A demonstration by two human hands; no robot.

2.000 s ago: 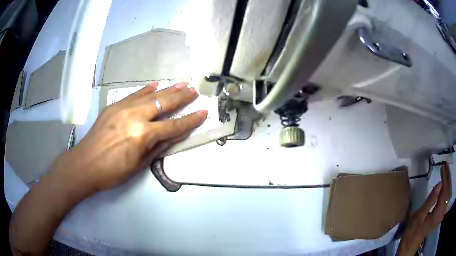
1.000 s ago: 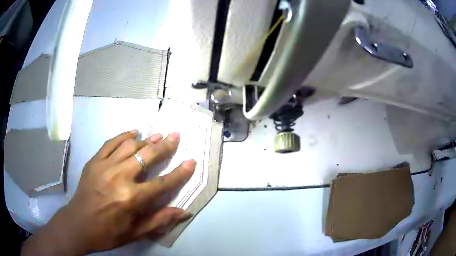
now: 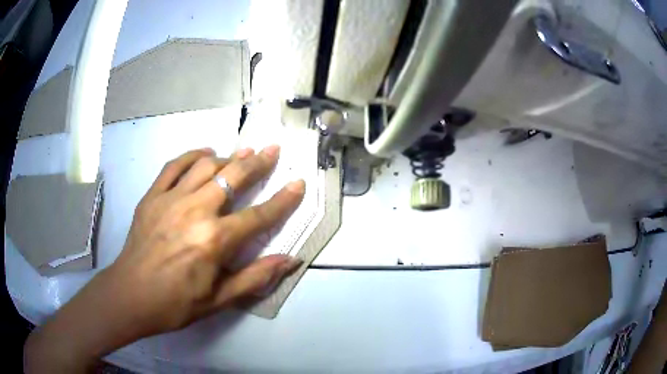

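Observation:
A white template [image 3: 308,191] with inner lines lies on a grey-beige flap piece [image 3: 333,210], whose border shows along the right and lower edges. My left hand [image 3: 201,237] lies flat on both and holds them down, fingers spread, a ring on one finger. It covers much of the template. The presser foot [image 3: 327,155] is at the template's right edge, beside the shiny needle plate [image 3: 358,175]. The needle tip cannot be made out. My right hand is out of the picture; only a bit of arm shows at the lower right edge.
A stack of brown-looking pieces [image 3: 548,296] lies at the right front. Grey-beige pieces lie at the left [image 3: 51,219] and behind [image 3: 179,77]. The machine head [image 3: 468,80], tension knob [image 3: 429,194] and a long white bar [image 3: 95,95] stand over the table.
The template and cloth turned under my left hand, swung out toward the front, then moved back to the presser foot. My right hand left the picture at the right. The rear pieces shifted left.

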